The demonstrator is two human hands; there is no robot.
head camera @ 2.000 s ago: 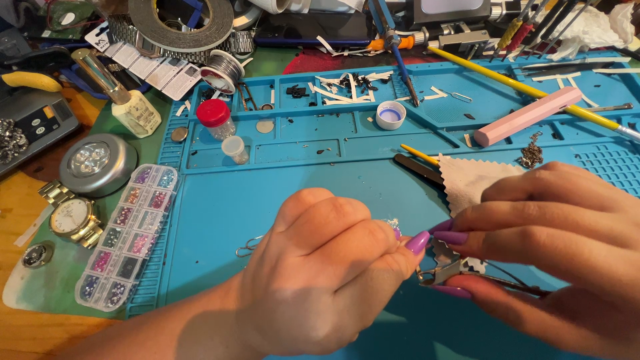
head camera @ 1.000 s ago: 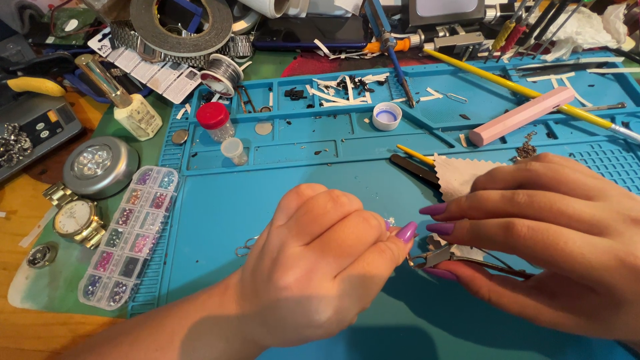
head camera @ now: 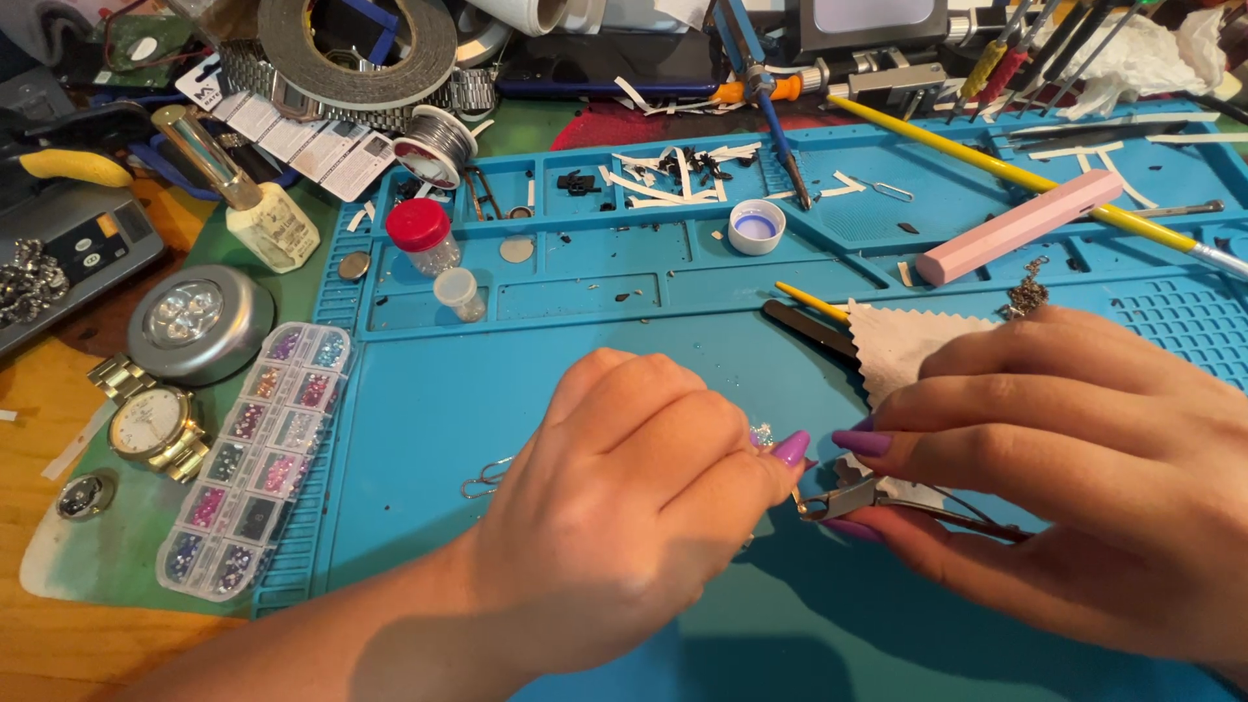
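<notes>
Above the blue silicone work mat (head camera: 419, 419), my left hand (head camera: 643, 487) is closed with thumb and index finger pinching a small gold-coloured metal piece (head camera: 799, 499), mostly hidden by the fingers. My right hand (head camera: 1053, 458) holds small pliers (head camera: 858, 497) between thumb and fingers, their jaws at that piece. Behind the fingertips lies a little heap of clear stones (head camera: 762, 435). A pale cloth with a zigzag edge (head camera: 902, 341) lies partly under my right hand, beside black tweezers (head camera: 811, 330). A bent wire piece (head camera: 487, 478) rests left of my left hand.
On the left are a divided box of coloured rhinestones (head camera: 255, 468), a gold watch (head camera: 151, 421), a round lamp (head camera: 200, 322) and a glue bottle (head camera: 273, 229). Farther back are a red-capped jar (head camera: 421, 234), a white cap (head camera: 756, 229), a pink bar (head camera: 1019, 226) and a yellow brush (head camera: 955, 151).
Compared with two seconds ago, my right hand's fingers have spread apart somewhat above the pliers, and the fingertips of the two hands are a little farther from each other.
</notes>
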